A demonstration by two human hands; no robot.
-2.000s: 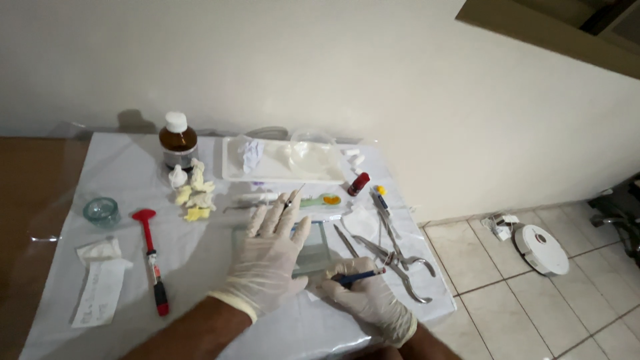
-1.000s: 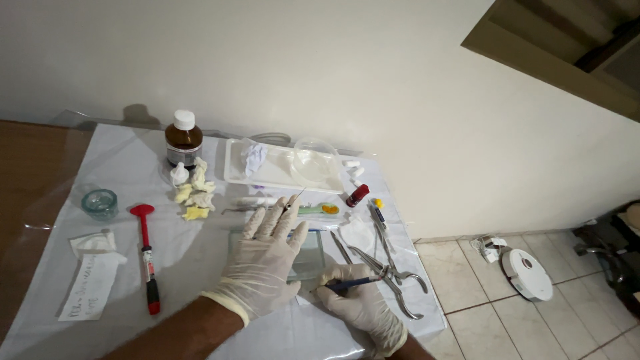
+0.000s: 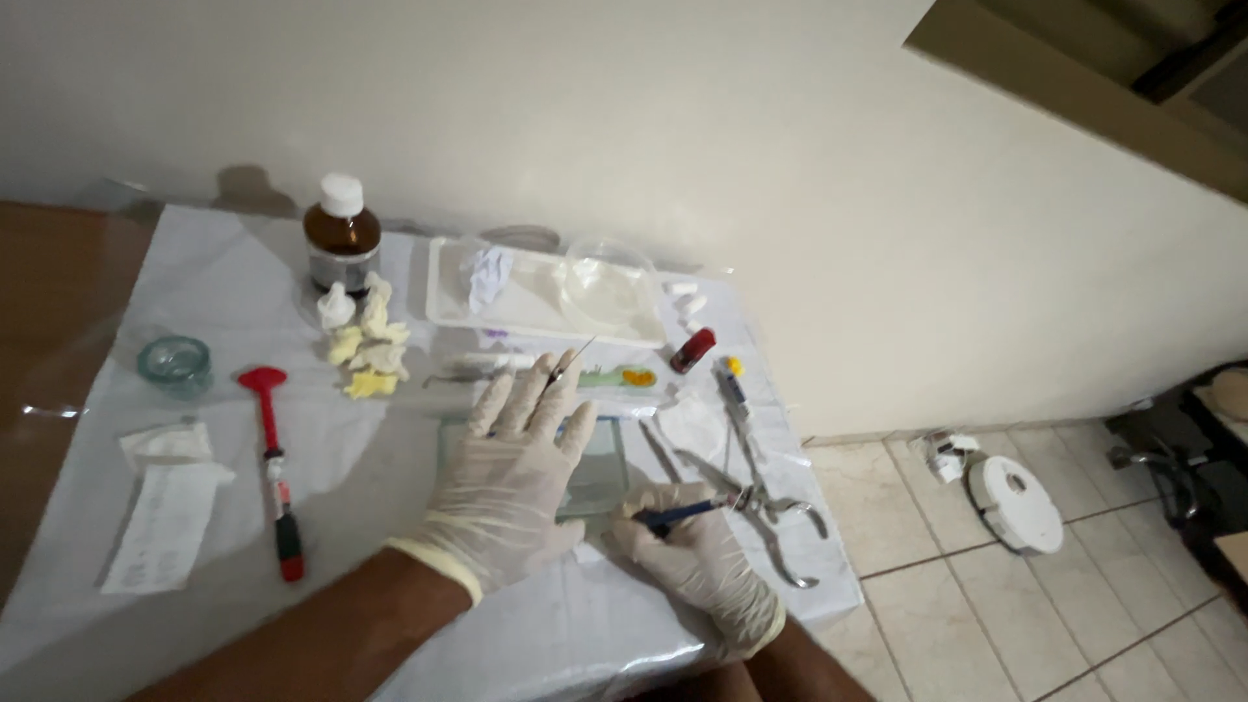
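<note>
My left hand (image 3: 517, 478), in a pale latex glove, lies spread over a glass slab (image 3: 595, 468), with a thin pointed metal instrument (image 3: 557, 374) held between two fingers. My gloved right hand (image 3: 692, 551) grips a blue pen (image 3: 682, 512) at the slab's lower right corner, above a small piece of white paper (image 3: 589, 552). Just right of that hand lie metal forceps with curved handles (image 3: 756, 499). A narrow metal instrument (image 3: 660, 450) rests between slab and forceps. Past my left fingers is a pale green strip with an orange blob (image 3: 639, 377).
A brown bottle with white cap (image 3: 341, 234), crumpled yellow and white pieces (image 3: 375, 356) and a white tray (image 3: 448, 317) stand at the back. A glass dish (image 3: 175, 363), a red-headed tool (image 3: 268, 409) and written paper (image 3: 161, 531) lie left. A small red bottle (image 3: 693, 351) lies right.
</note>
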